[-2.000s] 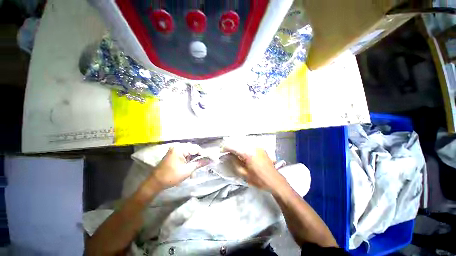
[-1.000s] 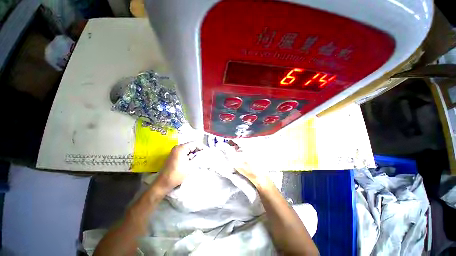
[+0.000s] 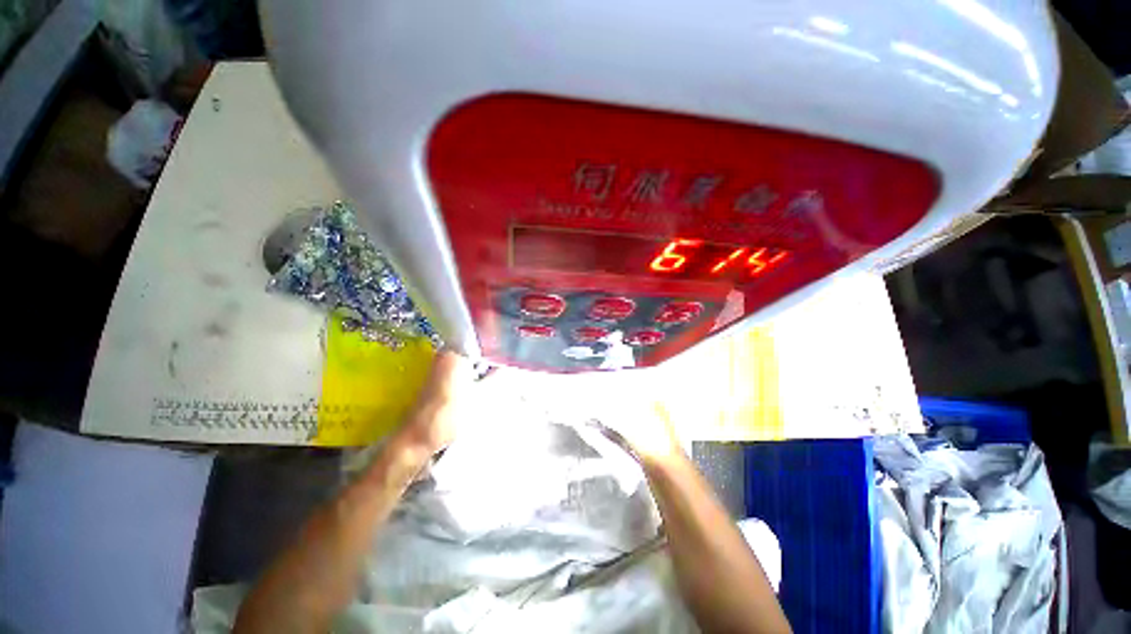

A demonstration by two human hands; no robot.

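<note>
The white machine head (image 3: pixel 657 62) with its red panel fills the top of the view, its display glowing 614. The pale grey-white garment (image 3: pixel 509 545) lies over my lap and rises to the table's front edge below the head. My left hand (image 3: pixel 443 403) is at the garment's left side, fingertips hidden by the machine head. My right hand (image 3: pixel 645 427) is on the cloth at the right, partly washed out by glare. Both hands hold the cloth. The die area is hidden behind the head.
Loose shiny metal parts (image 3: pixel 347 266) lie left of the head. Yellow tape (image 3: pixel 372 384) marks the white tabletop (image 3: pixel 161 310). A blue crate (image 3: pixel 806 533) with pale garments (image 3: pixel 967 533) stands at right. A pale side stand (image 3: pixel 99 533) is at lower left.
From two seconds ago, my hands and the cloth have moved up from the table's front edge to under the machine head. The view has shifted, so the head covers more and the display shows.
</note>
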